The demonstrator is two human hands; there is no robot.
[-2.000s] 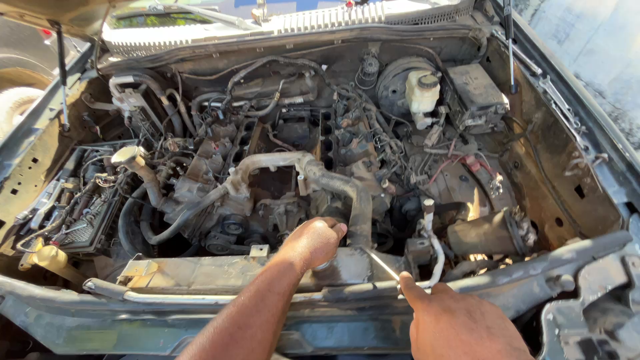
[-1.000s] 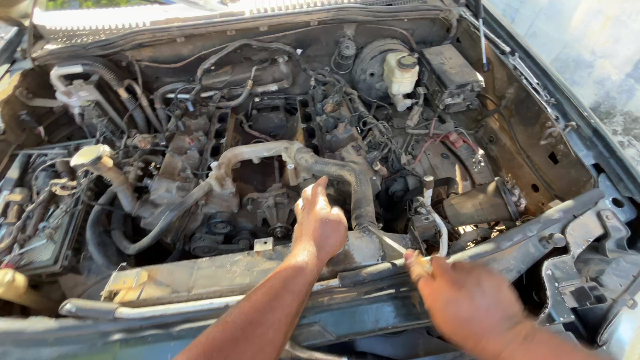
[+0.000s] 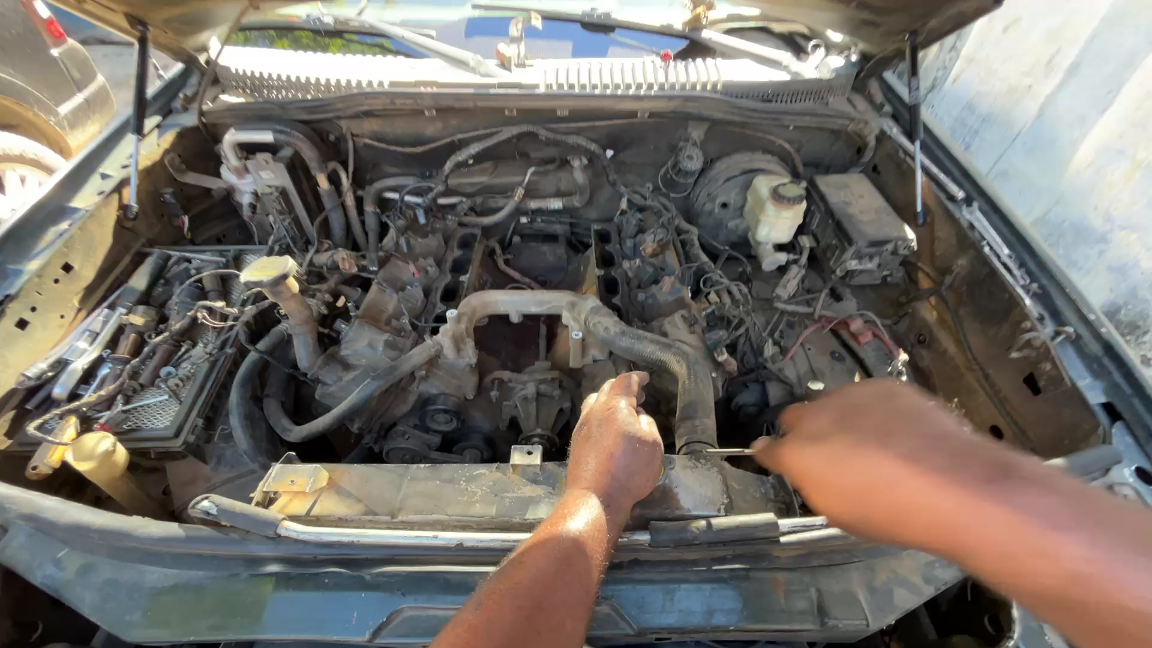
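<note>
My right hand (image 3: 841, 459), slightly blurred, is closed on a tool with a thin metal shaft (image 3: 727, 452); its handle is hidden in my fist. The shaft points left and its tip lies at the lower end of the thick black radiator hose (image 3: 693, 387), by the hose clamp (image 3: 695, 445). Left of that hose, over the radiator's top (image 3: 504, 490), is my left hand (image 3: 621, 441), its fingers curled forward; whether it touches the hose or holds anything cannot be told. A metal coolant pipe (image 3: 531, 303) joins the hose above the opened engine.
A mesh-bottomed tray (image 3: 193, 396) with wrenches and other tools lies at the left. A fluid reservoir (image 3: 774, 211) and a black box (image 3: 862, 220) stand at the back right. Loose wiring (image 3: 711, 288) crosses the right side. A strut (image 3: 916, 135) rises on each side under the raised hood.
My right hand, with the tool, has swung higher beside the hose's lower end, and the shaft now lies nearly level. The view has shifted.
</note>
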